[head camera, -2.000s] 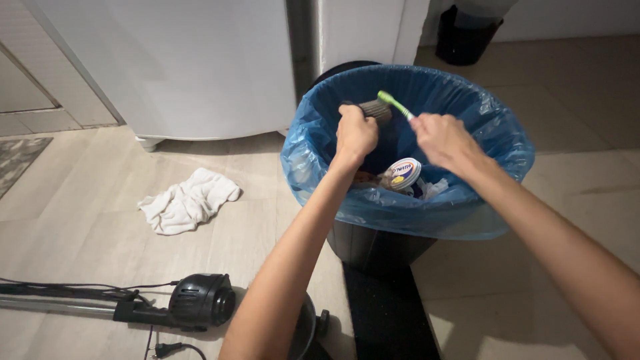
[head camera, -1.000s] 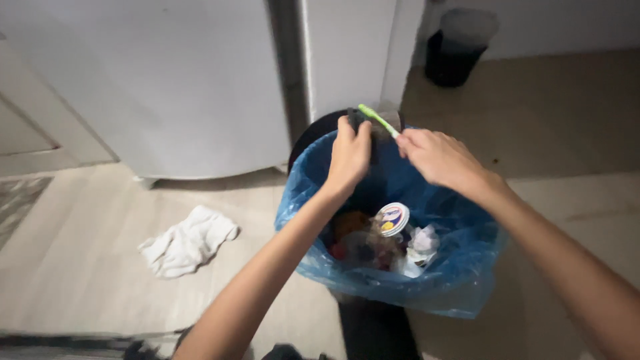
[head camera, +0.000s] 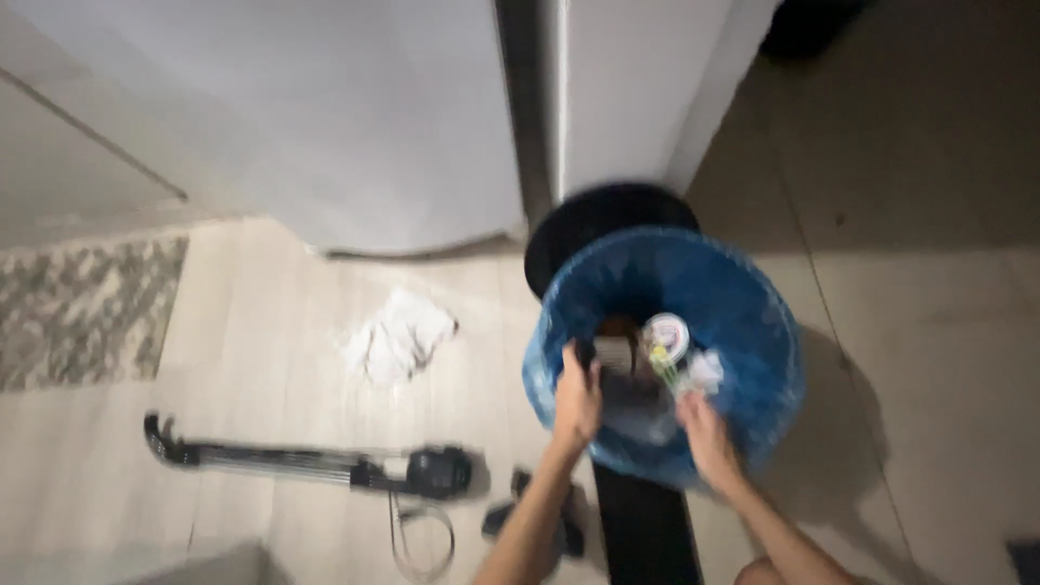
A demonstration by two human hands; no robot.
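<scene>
Over the left part of a trash bin lined with a blue plastic bag (head camera: 764, 325), my left hand (head camera: 578, 398) grips a dark part with a pale ribbed piece, likely a vacuum filter (head camera: 613, 355). My right hand (head camera: 705, 426) holds a green and white toothbrush (head camera: 666, 372), blurred, its head pointing up and left toward the trash. A round lid with print (head camera: 666, 337) and crumpled white paper (head camera: 704, 370) lie inside the bag. Blur hides whether the brush touches the filter.
A black round lid (head camera: 569, 231) stands behind the bin, by a white wall edge. On the floor at left lie a white cloth (head camera: 402, 337), a stick vacuum cleaner (head camera: 325, 467) with its cord, and a patterned mat (head camera: 89, 313). A dark part (head camera: 569, 520) lies near my left forearm.
Both hands have come down from the bin's far rim to its near side, lower over the bag, and are farther apart. The view has shifted and blurred.
</scene>
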